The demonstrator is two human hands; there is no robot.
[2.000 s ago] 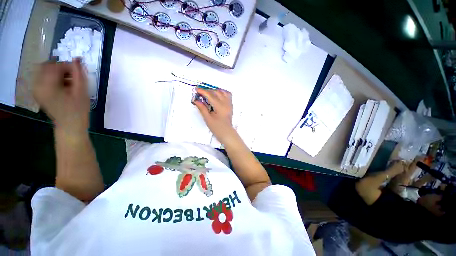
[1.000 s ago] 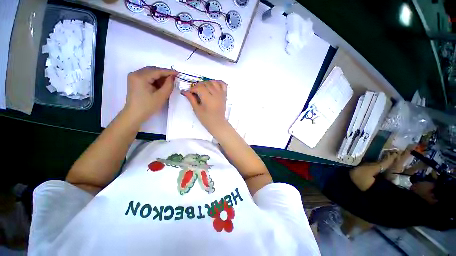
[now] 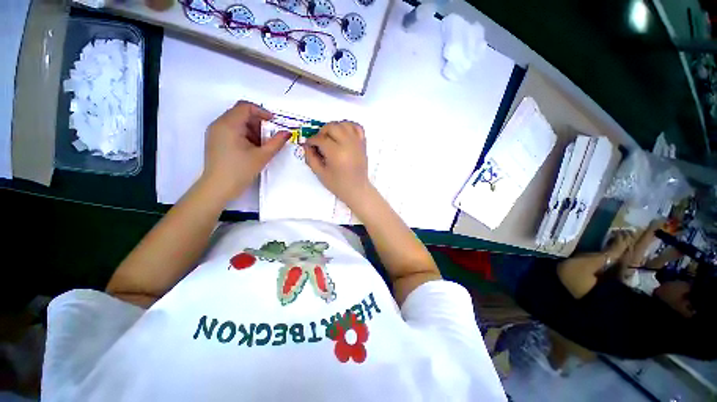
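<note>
A small green circuit board (image 3: 311,128) with a bright yellow part (image 3: 295,136) at its left end is held over a white card (image 3: 287,184). My left hand (image 3: 238,149) is at the board's left side, fingertips at the yellow part and the thin dark lead wires (image 3: 281,118). My right hand (image 3: 340,157) grips the board's right part, fingers covering much of it. A small round part (image 3: 299,152) shows below the yellow part. What lies under the fingertips is hidden.
A speaker tray (image 3: 358,82) with wired discs is at the back. A clear plastic box (image 3: 140,149) of white pads stands left. A crumpled tissue (image 3: 462,47) lies back right. White cards with modules (image 3: 511,165) lie right, on brown board. Another person's arm (image 3: 586,271) shows far right.
My left hand has come from the box of white pads to the board. Over the last second its fingertips have moved right and down, from the wires to the yellow part, which now shows clearly.
</note>
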